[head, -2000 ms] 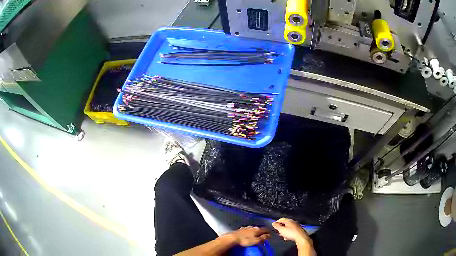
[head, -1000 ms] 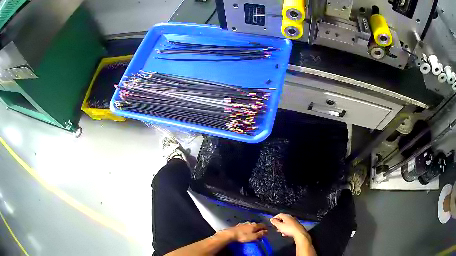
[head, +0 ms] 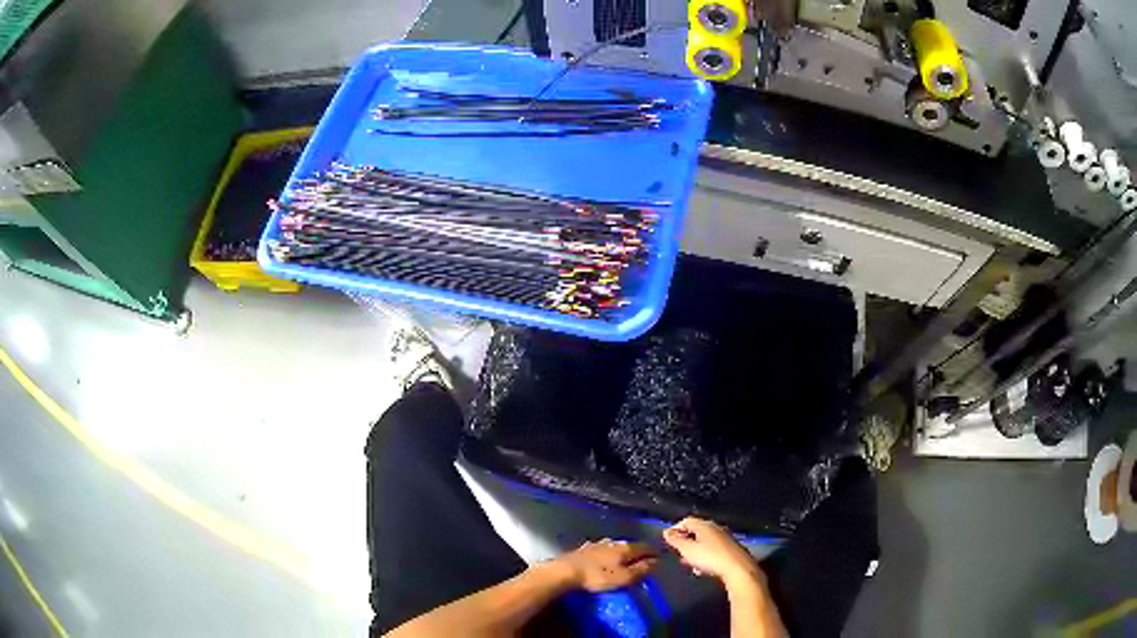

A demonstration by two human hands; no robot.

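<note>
My left hand is low in the view between my thighs, fingers curled, above a small blue thing. My right hand is just to its right, fingertips pinched together near the left fingertips. Whether a cable is between them is too small and dark to tell. The blue tray holds a large pile of black cables with reddish and pale ends, and a smaller group at its top. A thin dark cable rises from the smaller group toward the machine.
A black-lined bin with glinting scraps lies between my legs, beyond my hands. The grey machine with yellow rollers stands above a drawer. A yellow crate and green cabinet are at left, a stand at right.
The scene has shifted slightly up and left in view. A thin dark cable now stretches from the tray's upper group toward the machine. My hands keep nearly the same pose, close together.
</note>
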